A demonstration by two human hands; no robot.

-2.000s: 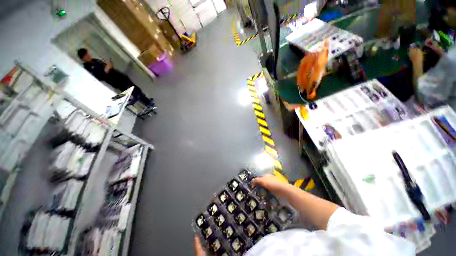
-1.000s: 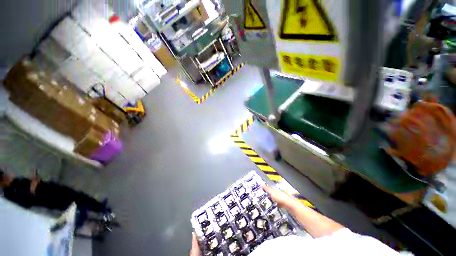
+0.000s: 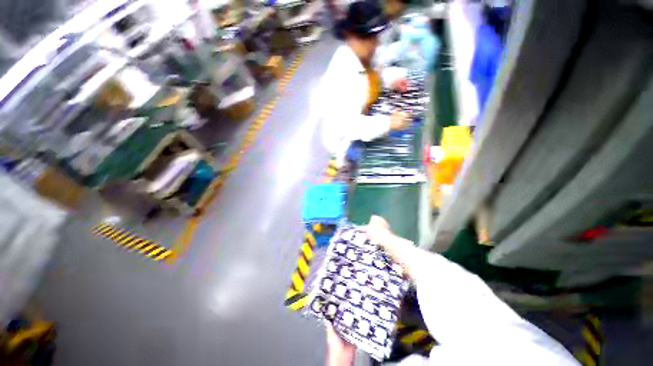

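Note:
A clear blister tray (image 3: 361, 286) with a grid of dark units with pale centres is held in front of me at the lower middle, tilted and blurred. My right hand (image 3: 385, 234) grips its upper right edge, fingers on the rim. My left hand (image 3: 339, 347) holds its lower left edge and is partly hidden by the tray and cut off by the bottom of the picture.
A person in white (image 3: 351, 93) stands at a green bench (image 3: 387, 204) ahead. A blue stool or box (image 3: 324, 202) is beside the bench. A grey upright structure (image 3: 566, 129) fills the right. Yellow-black floor tape (image 3: 134, 241) and cluttered benches are at the left.
The view has swung right, from the boxes and open aisle to a bench with a person. The tray is still in both hands, now more steeply tilted and slightly higher.

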